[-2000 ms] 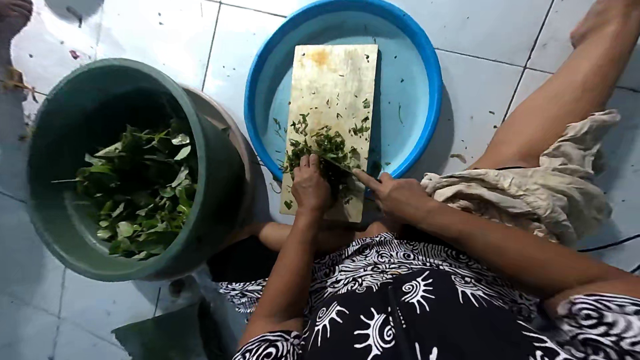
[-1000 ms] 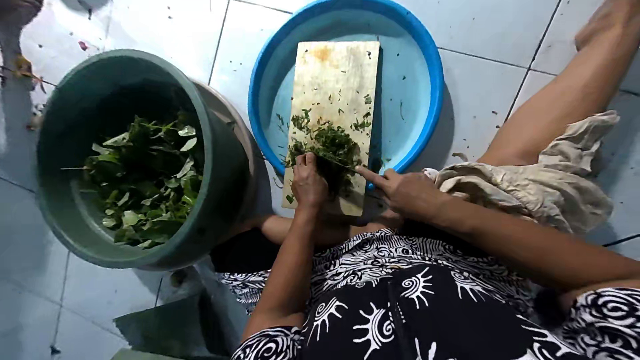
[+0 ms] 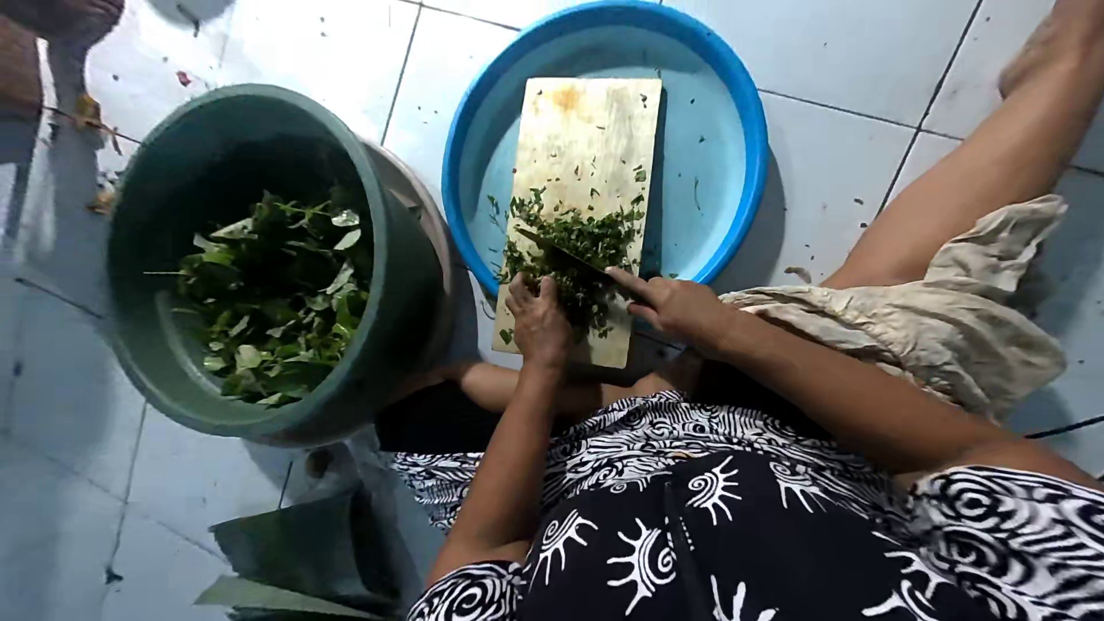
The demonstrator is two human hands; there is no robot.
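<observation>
A wooden chopping board [image 3: 586,129] lies across the near rim of a blue plastic basin [image 3: 755,172]. Chopped green leaves [image 3: 595,237] cover its middle and lower part. My right hand [image 3: 677,306] grips a knife [image 3: 565,252] by the handle, the index finger stretched along it; the blade slants over the leaves towards the upper left. At the left edge of the pile, my left hand [image 3: 539,323] rests with fingers bent on the board and leaf bits, left of the blade. Whether it pinches any leaves cannot be told.
A big green plastic tub [image 3: 371,259] holding whole leaves [image 3: 276,336] stands on the left. A beige cloth [image 3: 949,310] lies by my outstretched leg. Green sheet-like pieces [image 3: 293,543] lie at the lower left on the tiled floor [image 3: 845,155], near scattered leaf bits.
The knife blade now shows above the leaf pile, farther from my left fingers than before. The leaves are spread wider across the board, and my left hand sits slightly lower.
</observation>
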